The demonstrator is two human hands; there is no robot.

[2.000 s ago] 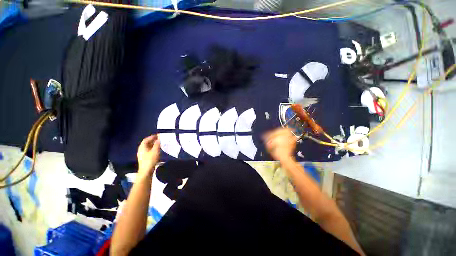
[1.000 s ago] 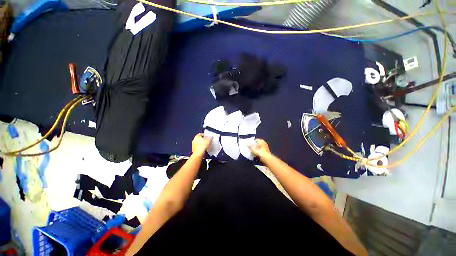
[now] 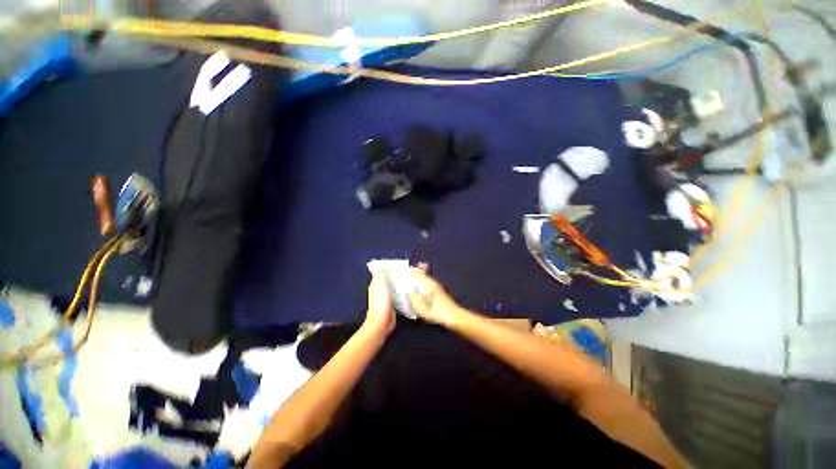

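Note:
White curved pieces (image 3: 400,284) are gathered in a small bundle at the table's front edge, between my two hands. My left hand (image 3: 380,298) holds their left side. My right hand (image 3: 429,295) holds their right side, partly covering them. A loose heap of black pieces (image 3: 426,165) lies beyond my hands at mid-table. A steam iron (image 3: 564,249) with an orange-brown handle rests to the right. Other pale curved pieces (image 3: 561,188) lie in an arc behind the iron.
A long black padded board (image 3: 206,201) with a white marker piece (image 3: 220,82) stands at left. A second iron (image 3: 133,203) rests left of it. Yellow hoses (image 3: 403,81) cross the view's top. White rolls (image 3: 674,272) sit at the right edge. Fabric scraps lie on the floor at lower left.
The white pieces, first laid out in rows, then pushed together and overlapping, are now one small bundle between my hands. My hands have come close together.

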